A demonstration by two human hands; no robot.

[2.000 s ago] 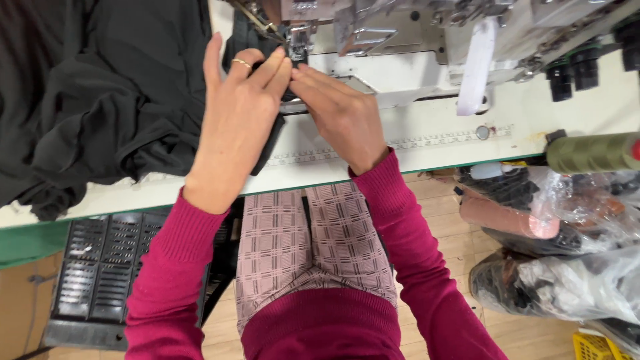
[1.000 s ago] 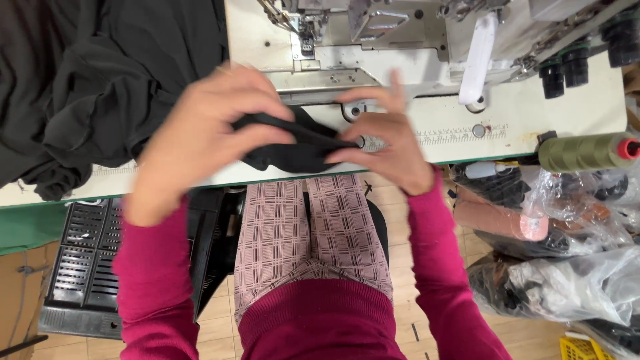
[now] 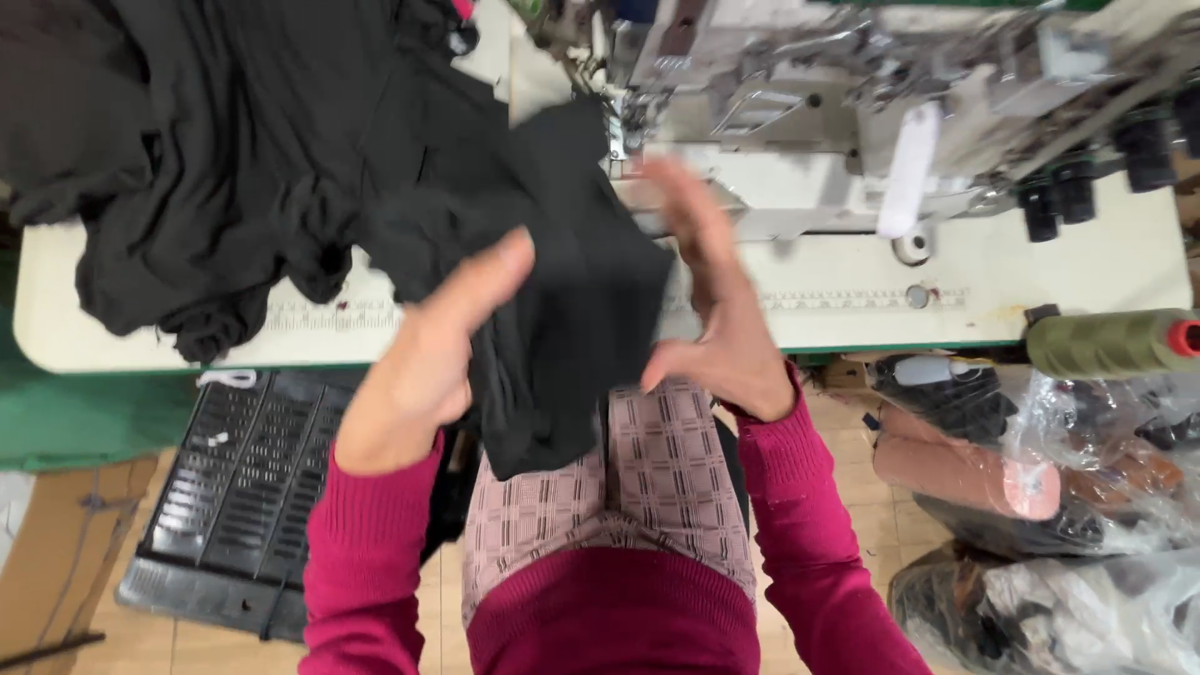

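Observation:
A piece of black fabric (image 3: 581,281) hangs over the table's front edge, between my two hands. My left hand (image 3: 431,366) is at its left side, thumb on top and the other fingers hidden beneath the cloth. Blurred by motion, my right hand (image 3: 712,291) is at the fabric's right side with thumb and fingers apart, holding nothing. Behind the cloth stands an industrial sewing machine (image 3: 797,178), its needle area (image 3: 623,141) just above the fabric's upper right corner. A heap of black fabric (image 3: 234,159) lies on the left of the table and meets the piece at my hands.
A measuring tape strip (image 3: 806,298) runs along the front of the white table (image 3: 994,323). An olive thread cone (image 3: 1106,342) sits at the right edge. Below are a black plastic crate (image 3: 234,506) at left and plastic-wrapped rolls and bags (image 3: 1059,487) at right.
Both hands were at the needle area, then came toward the table edge with black fabric between them. Now the fabric is spread wider and my right hand is off it.

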